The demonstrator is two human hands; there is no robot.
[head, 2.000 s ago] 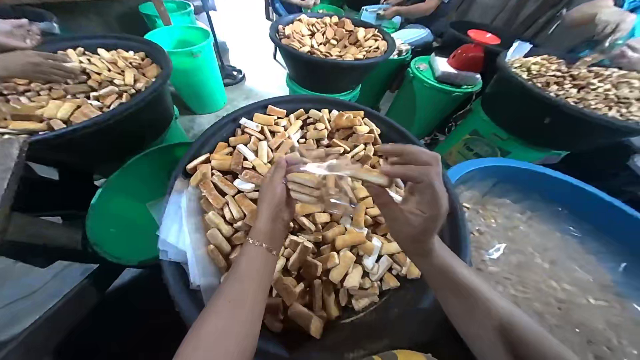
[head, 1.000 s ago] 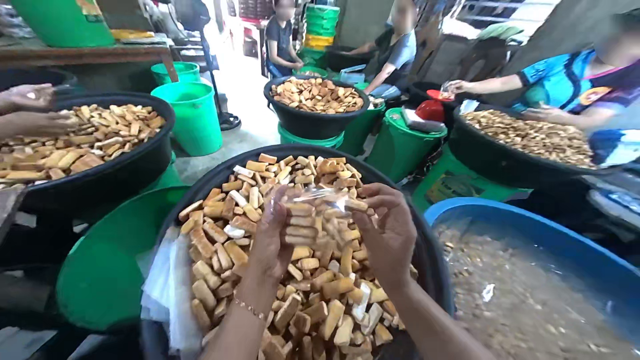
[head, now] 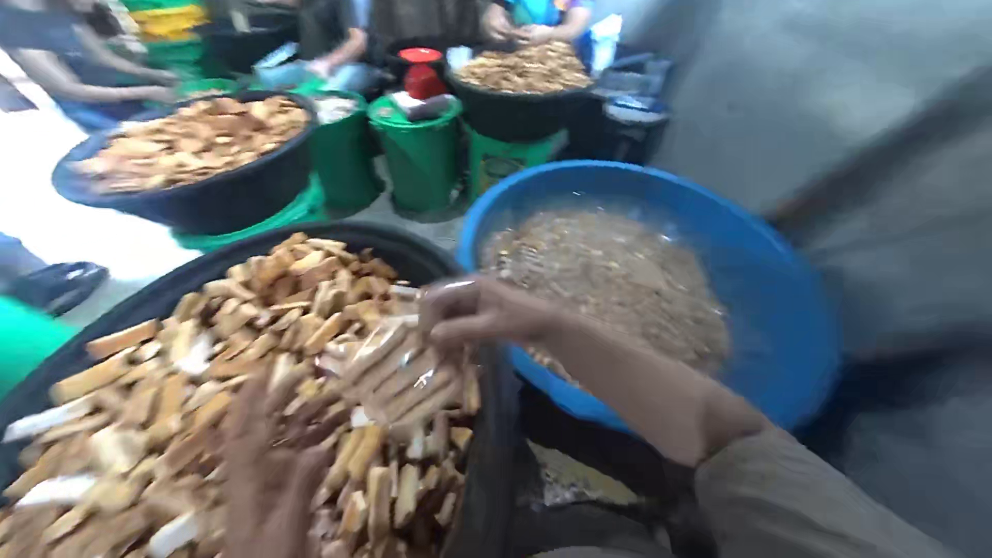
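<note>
My right hand pinches the top of a clear plastic bag that holds several finger-shaped baked pieces side by side. The bag hangs over the right part of a black tub heaped with golden-brown baked pieces. Low over the heap is my left hand, blurred, its fingers spread and apart from the bag; nothing plain to see is in it. A few white pieces lie among the brown ones.
A blue basin with crumbs and what looks like clear plastic stands right of my tub. Beyond are another heaped tub, a lidded green bucket with a red container, and a far tub. Other people sit behind them.
My hands were together at the bag; now my left hand has let go and only my right hand holds it, nearer the tub's right rim. The view has swung right.
</note>
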